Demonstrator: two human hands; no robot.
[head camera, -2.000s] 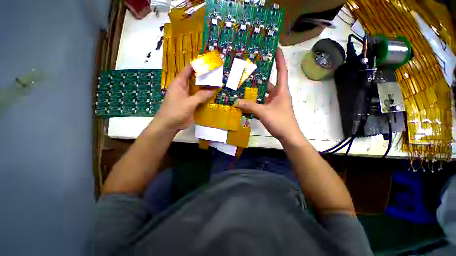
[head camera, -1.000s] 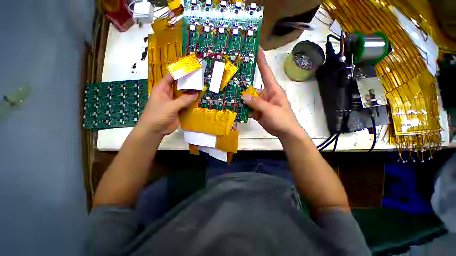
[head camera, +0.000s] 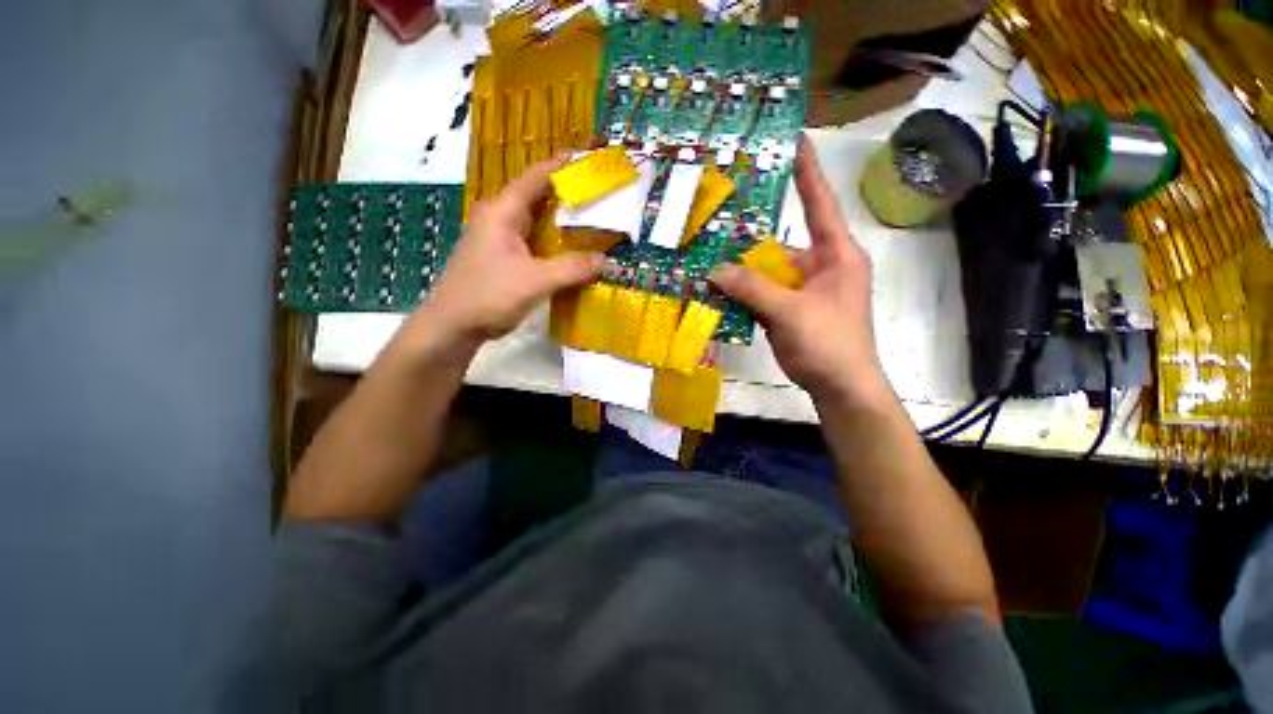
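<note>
A green circuit board panel (head camera: 712, 119) with rows of small silvery parts is held between both hands, tilted over the bench. Amber film pieces (head camera: 614, 318) and white patches (head camera: 677, 205) lie over its lower part and hang past its near edge. My left hand (head camera: 499, 258) grips the panel's left side with the amber and white pieces there. My right hand (head camera: 817, 300) holds the right edge, thumb on top beside a small amber piece (head camera: 771, 262). The undersides of the hands' grip are hidden.
A second green panel (head camera: 370, 247) and an amber sheet (head camera: 510, 126) lie on the white bench at left. At right are a round tin (head camera: 921, 170), a black soldering device (head camera: 1002, 279), a solder spool (head camera: 1128, 154) and a large amber stack (head camera: 1208, 307). A cardboard box (head camera: 887, 35) stands behind.
The camera view has shifted. The lower amber pieces have changed slightly in position, with one now angled near my right thumb. Both hands keep hold of the panel.
</note>
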